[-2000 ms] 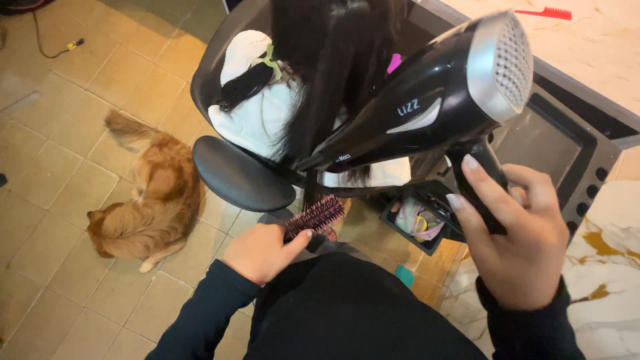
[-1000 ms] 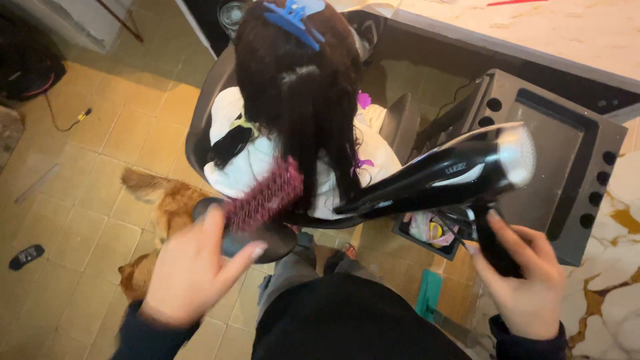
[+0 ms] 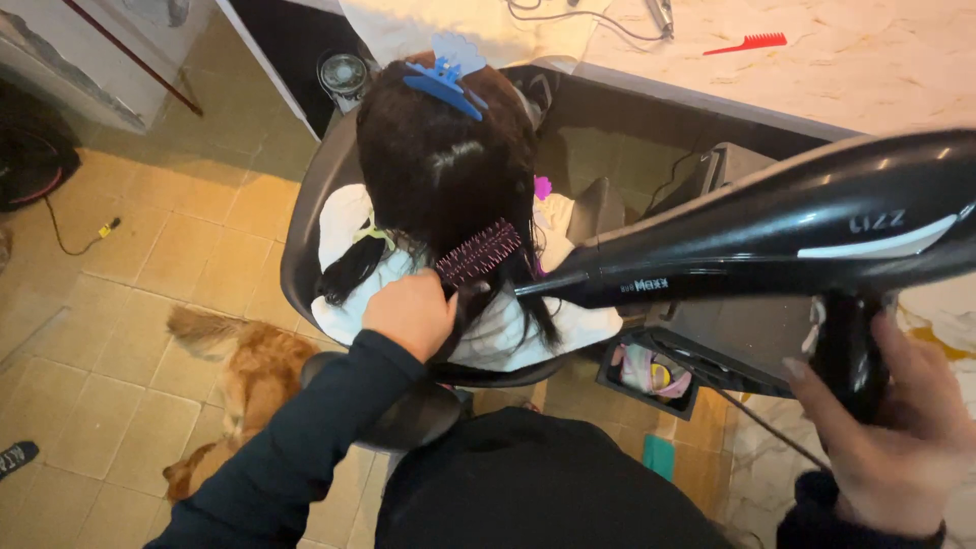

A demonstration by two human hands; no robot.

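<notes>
My left hand (image 3: 412, 313) grips a round hair brush (image 3: 480, 253) whose pink-purple bristles lie against the lower dark hair (image 3: 450, 175) of a seated person. My right hand (image 3: 900, 435) is closed around the handle of a black hair dryer (image 3: 762, 221). The dryer's narrow nozzle points left, close to the hair ends just right of the brush. A blue claw clip (image 3: 450, 76) sits on top of the head. Over the shoulders lies a white towel (image 3: 343, 229), and a tied dark lock (image 3: 354, 267) rests on it at the left. The brush handle is hidden in my left hand.
The person sits in a black chair (image 3: 301, 252). An orange long-haired animal (image 3: 263, 366) lies on the tiled floor, left of my forearm. A red comb (image 3: 755, 42) is on the marble-patterned counter (image 3: 854, 84). A black trolley (image 3: 732, 328) with an open drawer (image 3: 648, 377) stands beneath the dryer.
A second ago the brush was left of the hair, over the towel; now it lies against the hair. My right hand still holds the dryer. The view has shifted since two seconds ago.
</notes>
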